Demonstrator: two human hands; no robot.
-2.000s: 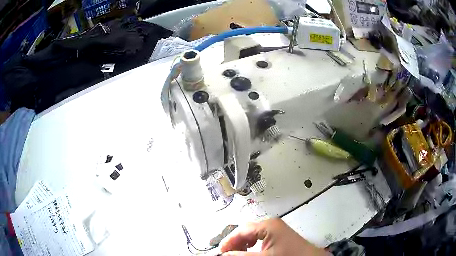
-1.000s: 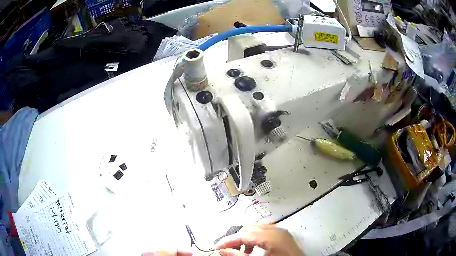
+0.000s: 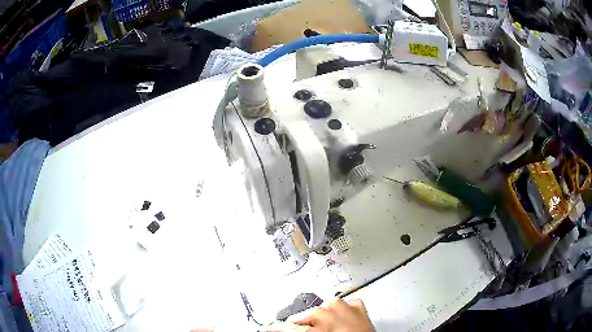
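My right hand (image 3: pixel 337 316) is at the bottom edge, partly cut off, its fingers bent beside a dark-grey fabric scrap (image 3: pixel 300 305) on the front of the bed. Something pale lies at its fingertips, washed out by glare; I cannot tell whether it is held. Only a sliver of my left hand (image 3: pixel 201 330) shows at the bottom edge. The white sewing machine head (image 3: pixel 259 172) stands behind, with the presser foot area (image 3: pixel 300 237) under it. A thin dark thread (image 3: pixel 250 308) lies left of the scrap.
Small dark squares (image 3: pixel 153 227) and a printed sheet (image 3: pixel 68 288) lie left. Black snips (image 3: pixel 468 229), a yellow-handled tool (image 3: pixel 433 194) and a green handle (image 3: pixel 466 190) lie right, near an orange-yellow box (image 3: pixel 537 198). Black garments (image 3: pixel 123 71) are piled behind the table.
My right hand has moved slightly down and right, uncovering more of the grey scrap. My left hand came into view, then sank to a sliver at the bottom edge.
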